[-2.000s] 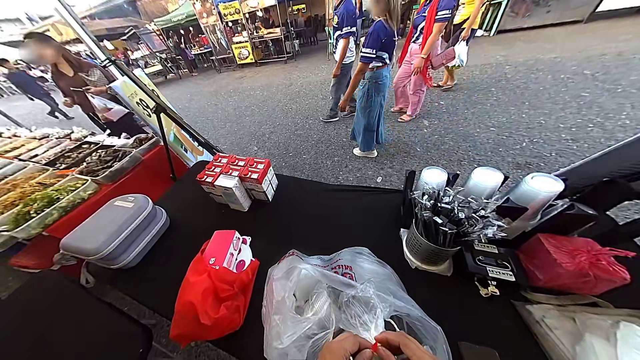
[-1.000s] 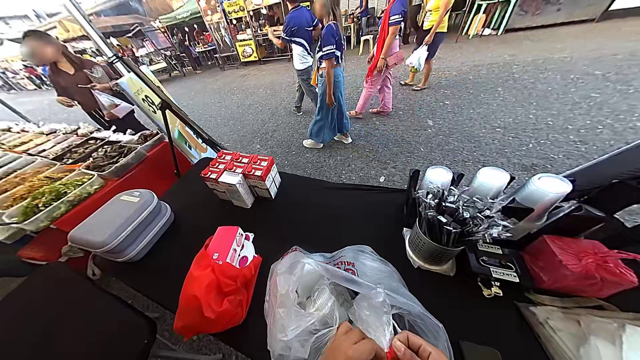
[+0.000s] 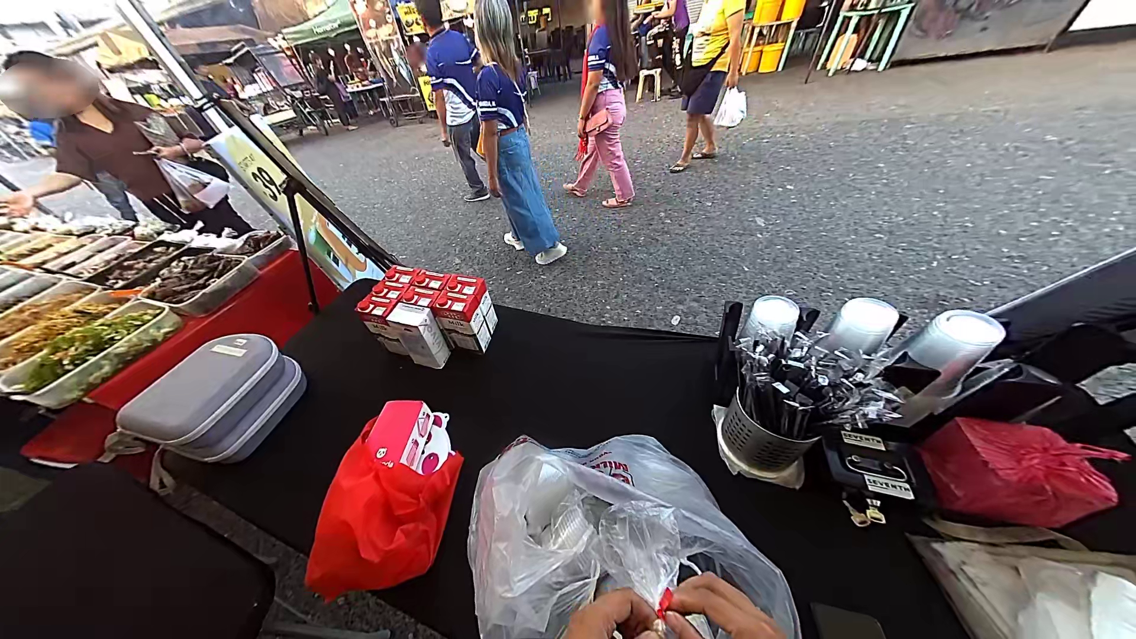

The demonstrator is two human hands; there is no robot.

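At the bottom middle, my left hand point(image 3: 612, 614) and my right hand point(image 3: 721, 607) pinch the gathered neck of a small clear plastic bag point(image 3: 641, 541) at a red tie point(image 3: 664, 603). Their fingertips nearly meet there. Behind and around this bag spreads a larger translucent plastic bag point(image 3: 506, 524) with red print, holding pale items that look like plastic cups. Left of it stands a red bag point(image 3: 382, 524) with a pink box point(image 3: 404, 430) sticking out of its top. The lower parts of both hands are cut off by the frame's edge.
Milk cartons point(image 3: 466, 311) stand at the back of the black-covered table point(image 3: 586, 373). A grey case point(image 3: 209, 390) lies left. At right are a metal holder of wrapped straws point(image 3: 768, 435), stacked cups point(image 3: 861, 324), a black lockbox with keys point(image 3: 874, 466) and a pink bag point(image 3: 1021, 475). People walk beyond.
Both hands still hold the small bag's neck; the red tie, partly covered one second ago, shows between the fingertips. Passers-by on the road have moved left.
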